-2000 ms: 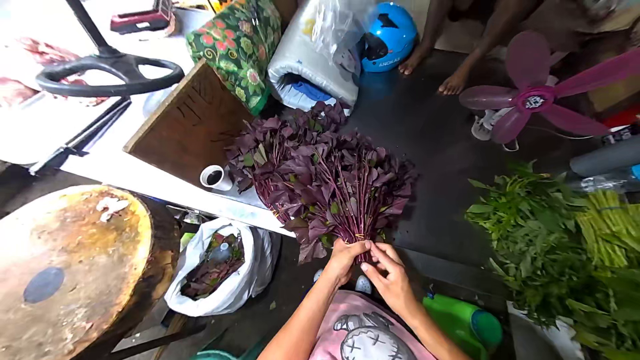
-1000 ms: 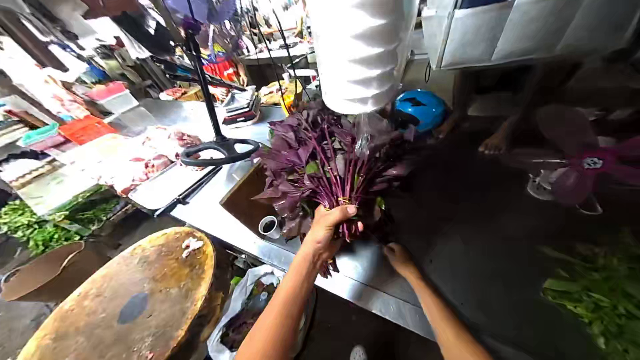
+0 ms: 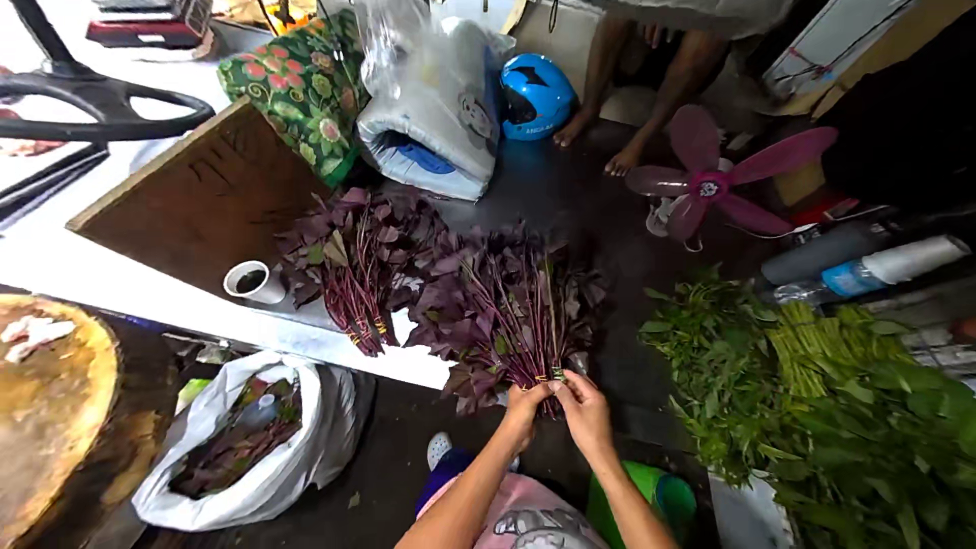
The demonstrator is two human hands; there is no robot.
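Observation:
Both my hands meet at the tied stem ends of purple leafy bunches (image 3: 526, 320), whose leaves point away from me over the dark tabletop. My left hand (image 3: 524, 412) grips the stems just below a yellow band. Beside it, my right hand (image 3: 583, 404) has its thumb and fingers closed on the stem ends by a green band; its fingertips are partly hidden among the stems. More purple bunches (image 3: 358, 267), tied with yellow bands, lie to the left, near a white cup of dark liquid (image 3: 255, 282).
At left stand a wooden board (image 3: 206, 198), a round chopping block (image 3: 53, 412) and a white bag of leaves (image 3: 305, 457). A blue helmet (image 3: 536, 95), a person's bare feet (image 3: 625, 158) and a pink fan (image 3: 709, 184) are ahead. Green leafy vegetables (image 3: 808, 412) fill the right side.
One second ago my left hand held purple bunches up with my right hand apart, lower right. Now both hands are together at the stem ends, and tied bunches lie separately to the left. The view has tilted down.

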